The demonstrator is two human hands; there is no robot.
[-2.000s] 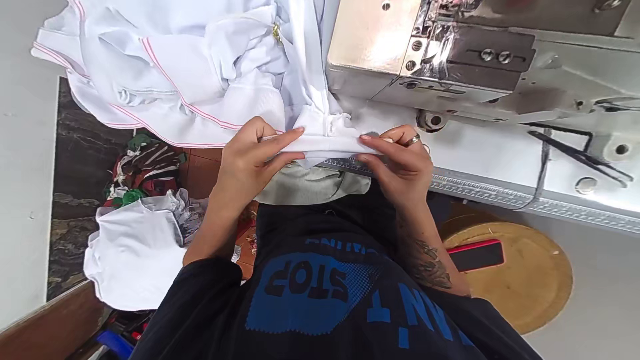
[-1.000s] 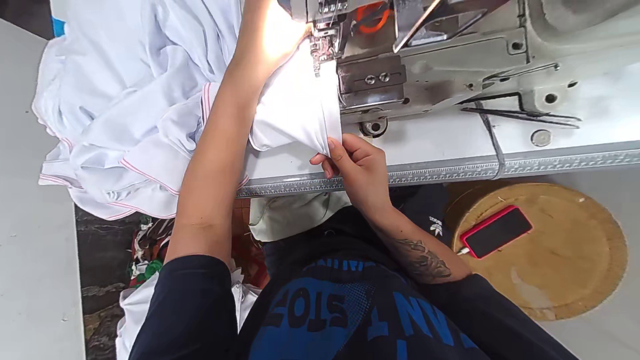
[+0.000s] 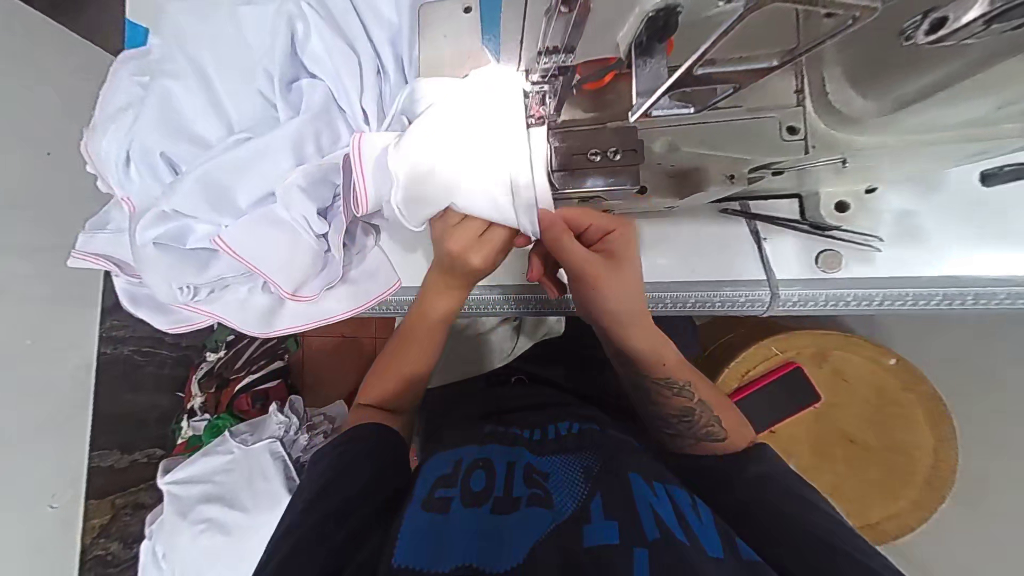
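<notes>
A white fabric piece with a folded edge lies under the lit needle and presser foot area of an industrial sewing machine. My left hand grips the near part of this fabric from below, its fingertips partly hidden by the cloth. Beside it, my right hand pinches the near corner of the folded edge between thumb and forefinger. White garments with red-striped hems are heaped to the left and run up to the fabric piece.
A measuring tape strip runs along the table's front edge. Tweezers lie on the machine bed near a round metal disc. Below right, a red-cased phone rests on a round stool. White cloth and colored scraps lie below left.
The fabric was held between both hands in front of the machine, then placed at the needle. My left hand has come back from near the needle to beside my right hand.
</notes>
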